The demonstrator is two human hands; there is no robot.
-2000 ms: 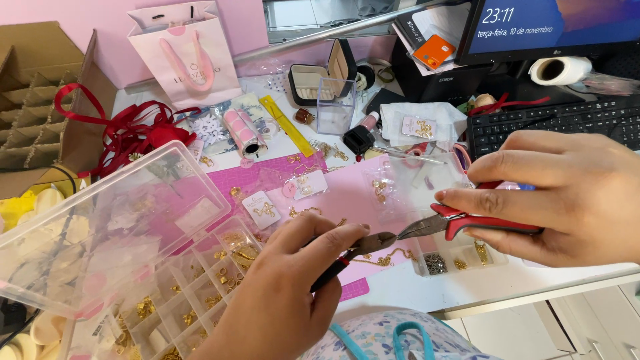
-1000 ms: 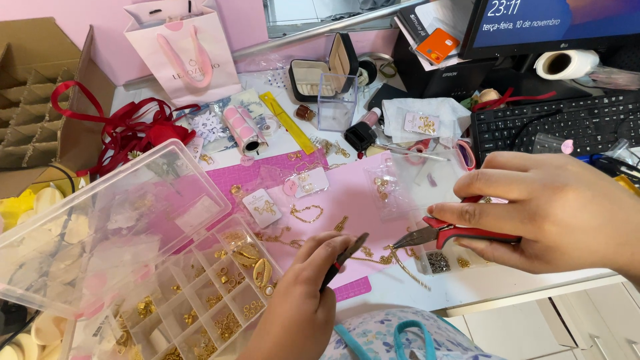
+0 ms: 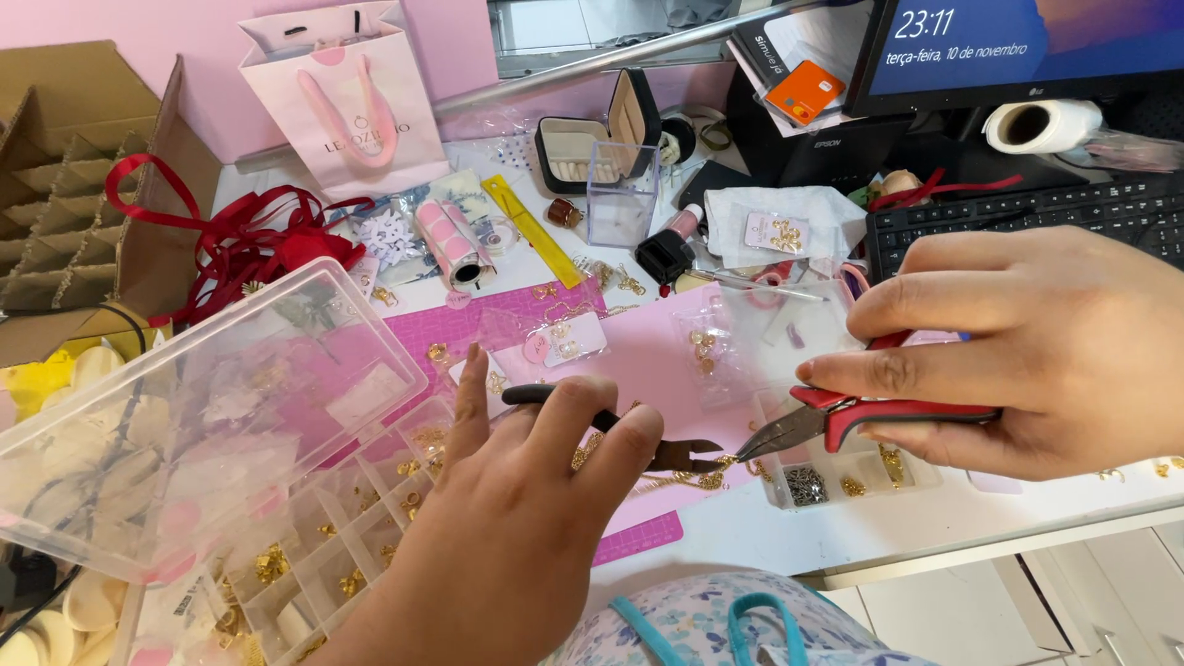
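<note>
My left hand [image 3: 546,472] is closed around black-handled cutting pliers [image 3: 686,453], whose jaws point right. My right hand [image 3: 999,356] grips needle-nose pliers with red and black handles [image 3: 846,407], their tips pointing left. Both tools' tips almost meet at a small piece of gold-coloured chain [image 3: 729,461]. More gold chain [image 3: 680,480] lies just below on the pink sheet [image 3: 638,365]. Whether either tool's jaws touch the chain cannot be told exactly.
A divided plastic box [image 3: 342,536] with gold findings lies at left, its clear lid [image 3: 213,416] raised. A smaller box [image 3: 805,495] with silver rings is near the right pliers. Behind are a yellow ruler [image 3: 532,231], a jewellery case [image 3: 578,153], red ribbon [image 3: 268,240] and a keyboard [image 3: 1036,217].
One second ago the two tools were farther apart, with a chain hanging at the red pliers. The black-handled pliers have since turned to point right, and their tips are now close to the red ones.
</note>
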